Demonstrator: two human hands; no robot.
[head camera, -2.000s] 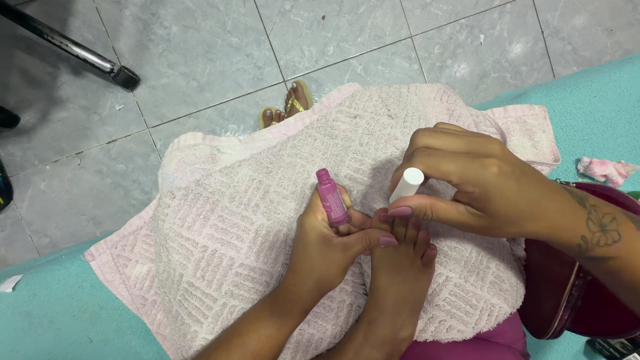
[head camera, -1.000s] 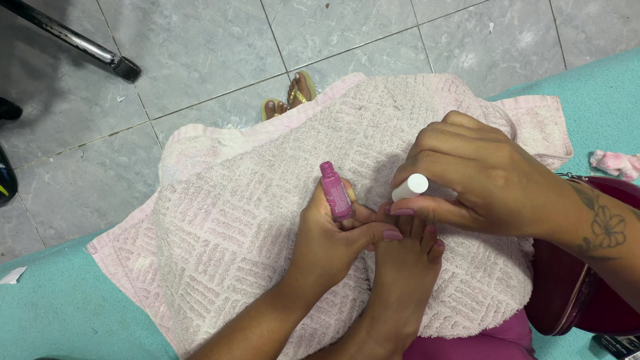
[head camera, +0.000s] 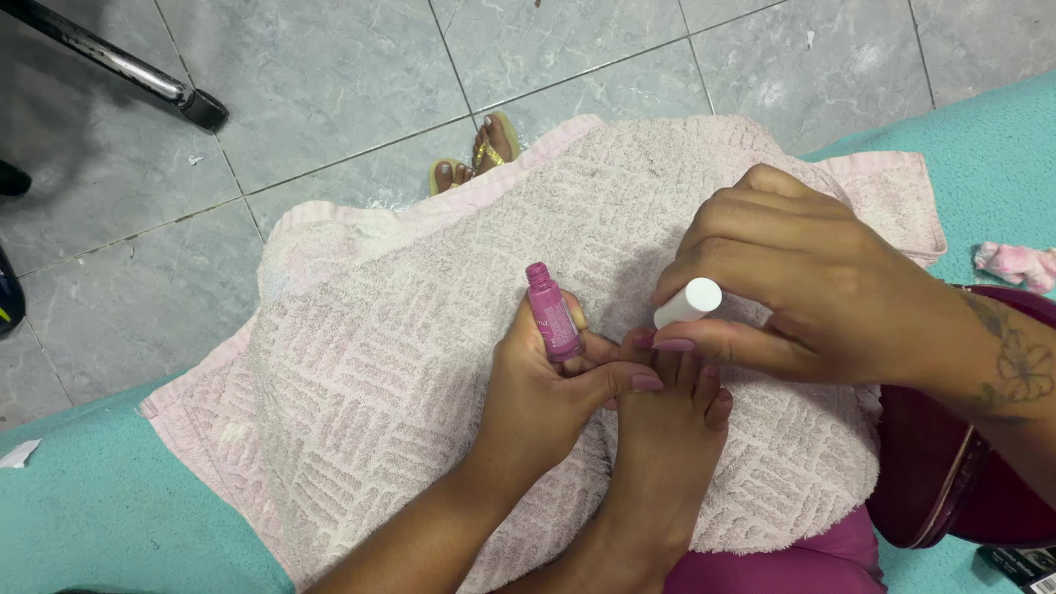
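My left hand (head camera: 549, 379) holds an uncapped bottle of pink nail polish (head camera: 552, 313), neck up, between its fingers, while its thumb presses on a bare foot (head camera: 664, 445) near the big toe. Between the thumb and fingers of my right hand (head camera: 784, 280) is the white cap (head camera: 689, 302) of the polish brush, tilted over the big toe (head camera: 639, 342). The big toenail shows pink. The brush itself is hidden by the cap and my thumb. Foot and hands are over a pale pink towel (head camera: 371, 396).
The towel lies over a turquoise padded surface (head camera: 99, 503). At the right are a dark red zipped case (head camera: 916, 462), a stained pink and white wad (head camera: 1015, 264) and a dark box (head camera: 1019, 569). Beyond the towel, two feet in yellow flip-flops (head camera: 503, 132) and a metal furniture leg (head camera: 132, 74) stand on grey tiles.
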